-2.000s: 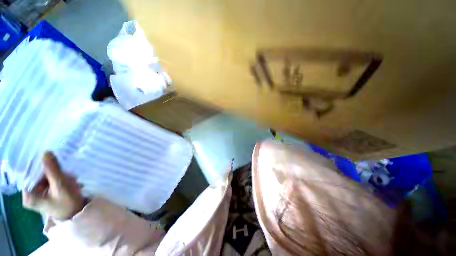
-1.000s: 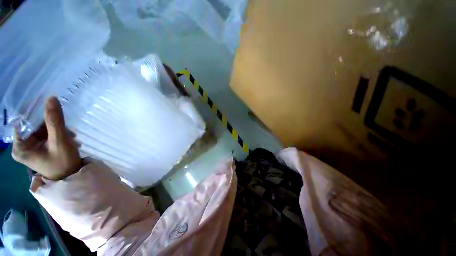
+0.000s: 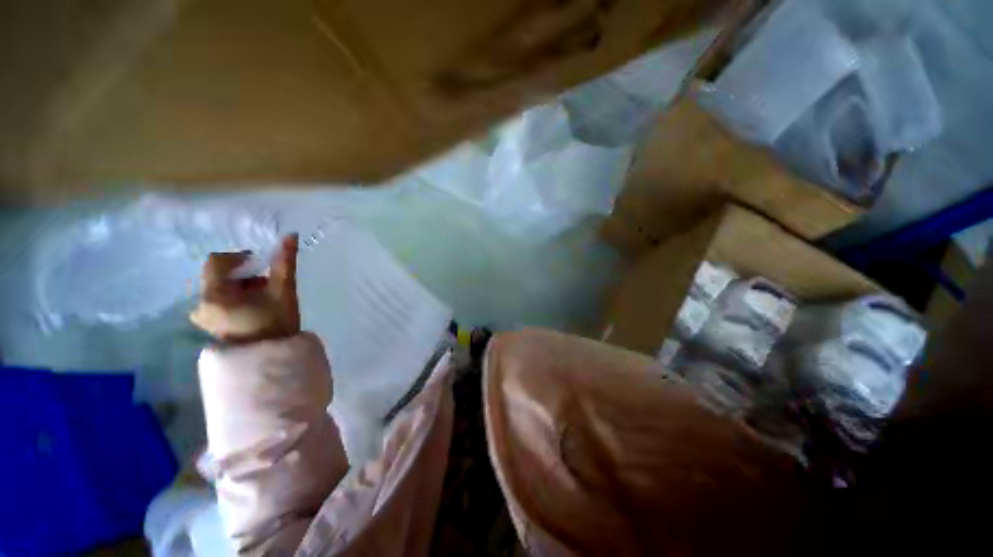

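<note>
My left hand (image 3: 248, 294), bare below a pink sleeve, is closed on a clear ribbed air-column bag (image 3: 376, 294), thumb pointing up. A rounded, open-looking clear plastic part (image 3: 120, 270) spreads to the left of the hand and seems to belong to the same bag. Whether anything is inside the bag is blurred. A large brown carton (image 3: 272, 98) fills the top left of the picture, very close to the camera. My right hand is not visible; the carton may hide it.
An open carton (image 3: 681, 277) at the right holds several white wrapped items (image 3: 751, 316). Clear plastic bags (image 3: 795, 82) lie on another carton (image 3: 751, 163) behind it. Loose clear film (image 3: 555, 169) lies on the floor. A blue crate (image 3: 76, 457) stands at the lower left.
The view has turned. The large carton has shifted from the right to the top left. My left hand, still holding the bag, appears lower and further right.
</note>
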